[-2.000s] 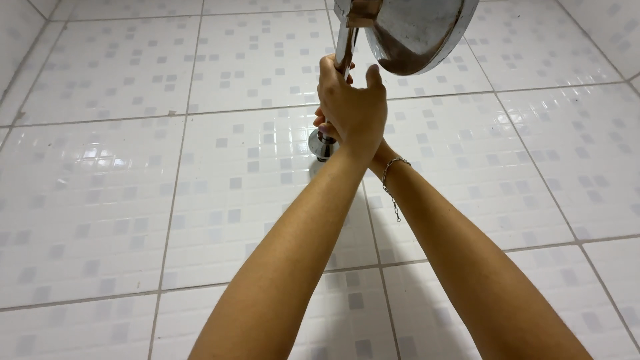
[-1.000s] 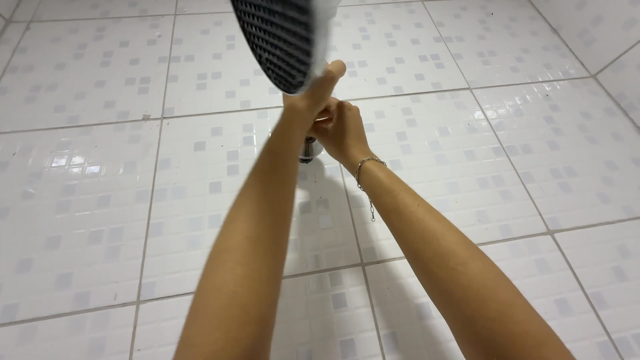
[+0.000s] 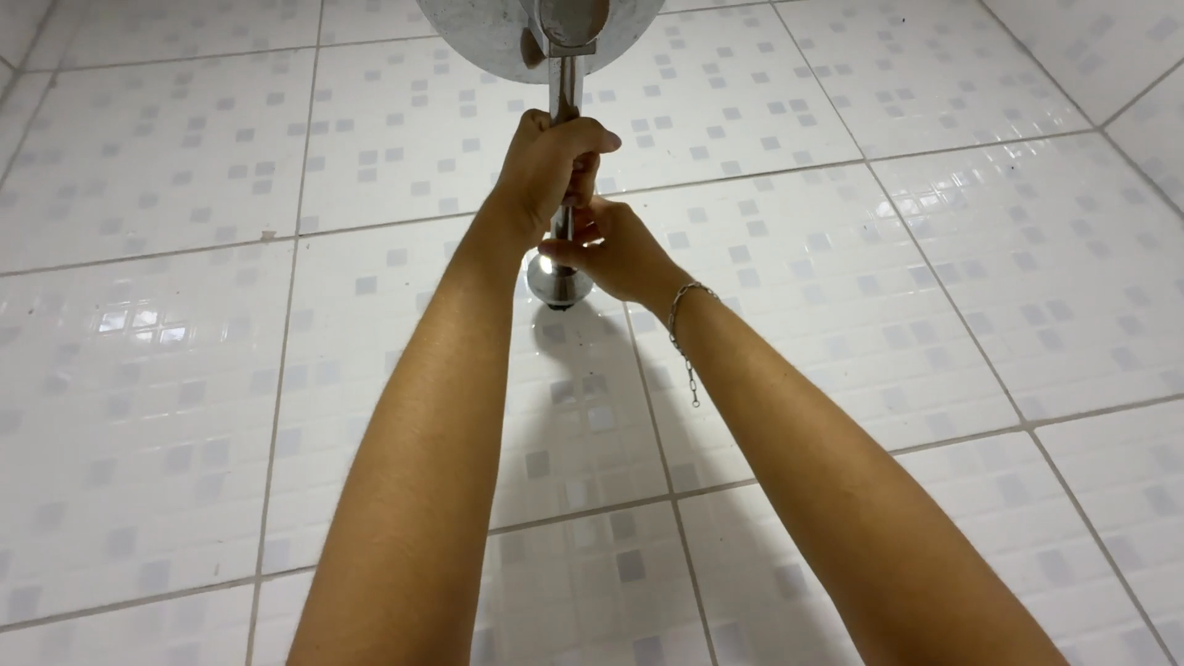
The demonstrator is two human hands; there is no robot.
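Note:
A round chrome shower head [image 3: 462,28] is at the top middle, its flat back facing me, on a metal shower arm [image 3: 566,88] that runs down to a chrome wall flange [image 3: 559,282]. My left hand [image 3: 553,166] is wrapped around the arm just under the head, thumb pointing right. Lower down, my right hand [image 3: 615,245] pinches the arm close above the flange with thumb and fingers. A chain bracelet [image 3: 680,324] hangs from my right wrist. The far side of the arm is hidden behind my fingers.
White wall tiles [image 3: 398,305] with small grey squares fill the view behind my arms, divided by grey grout lines. At the upper right another tiled wall [image 3: 1124,55] meets this one in a corner. Shadows of the fixture and arms fall below the flange.
The shower head has turned: its dark nozzle face showed one second ago, and its back shows now. Both hands have stayed around the arm, with my left hand's grip shifted.

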